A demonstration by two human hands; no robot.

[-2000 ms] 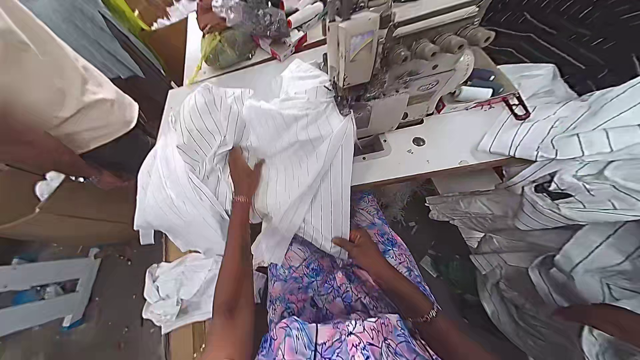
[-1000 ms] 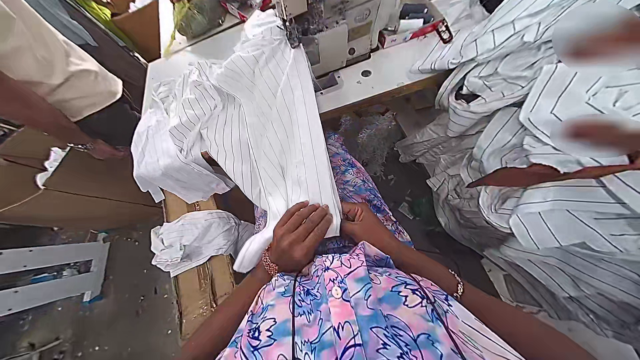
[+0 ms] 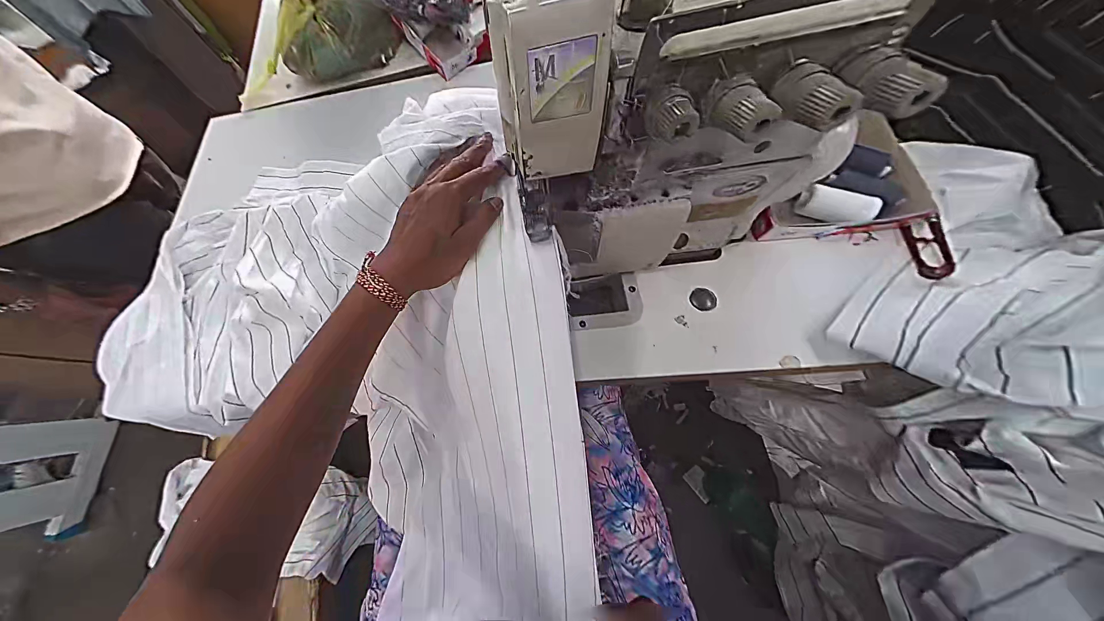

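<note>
White striped fabric (image 3: 509, 388) runs from the sewing table down over my lap, its right edge passing beside the presser foot (image 3: 536, 216) of an industrial overlock sewing machine (image 3: 561, 95). My left hand (image 3: 444, 220) lies on the cloth just left of the foot, fingers spread and pointing toward the machine, a beaded bracelet at the wrist. Only a sliver of my right hand (image 3: 634, 611) shows at the bottom edge, by the fabric's lower right edge; its fingers are hidden. More of the striped cloth is bunched on the table's left side.
A box with thread spools (image 3: 841, 203) stands right of the machine, a red-handled tool (image 3: 929, 248) at its corner. Piles of striped cloth (image 3: 983, 328) hang at the right. Behind are a plastic bag (image 3: 336, 39) and a small box. Part of another person shows at the left.
My left hand has moved from the cloth's near end, beside my right hand, up to the machine's foot. My right hand has dropped almost out of view. The view has shifted closer to the machine.
</note>
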